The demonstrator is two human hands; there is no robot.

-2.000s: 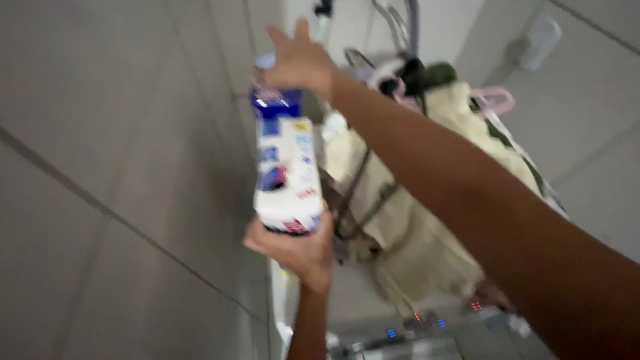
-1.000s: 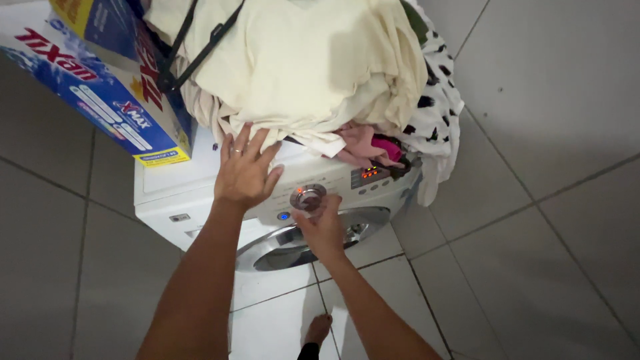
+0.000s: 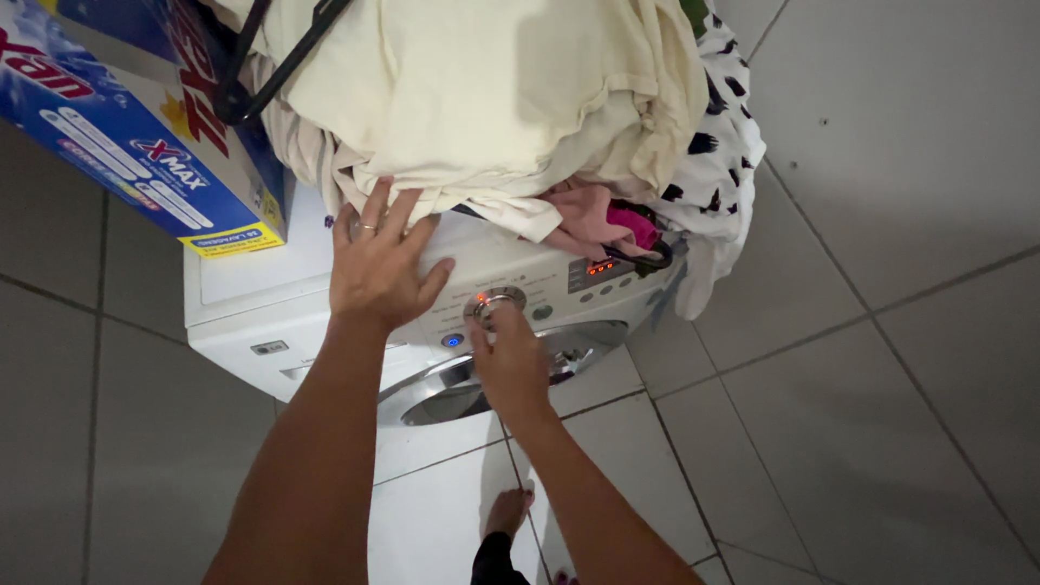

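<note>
My left hand (image 3: 383, 264) lies with its fingers spread on the top front edge of a white front-loading washing machine (image 3: 244, 301), its fingertips against a pile of cream clothes (image 3: 487, 97). The fingers of my right hand (image 3: 512, 357), slightly blurred, are on the round program dial (image 3: 490, 305), which has a red light lit beside it. To the left of the dial a power button (image 3: 452, 341) glows blue. A small display (image 3: 601, 268) shows red lights, partly under pink cloth (image 3: 589, 215). Below the panel is the round chrome-rimmed door (image 3: 431, 398).
A blue and white detergent box (image 3: 154, 154) stands on the machine's left end. A black hanger (image 3: 284, 69) rests on the clothes. White fabric with black marks (image 3: 715, 171) hangs over the right side. A bare foot (image 3: 510, 510) is on the tiled floor (image 3: 601, 463).
Two seconds ago my hands held a white and blue package; by one second ago they were at the machine. Since then my right hand has stayed at the dial and my left on the top edge.
</note>
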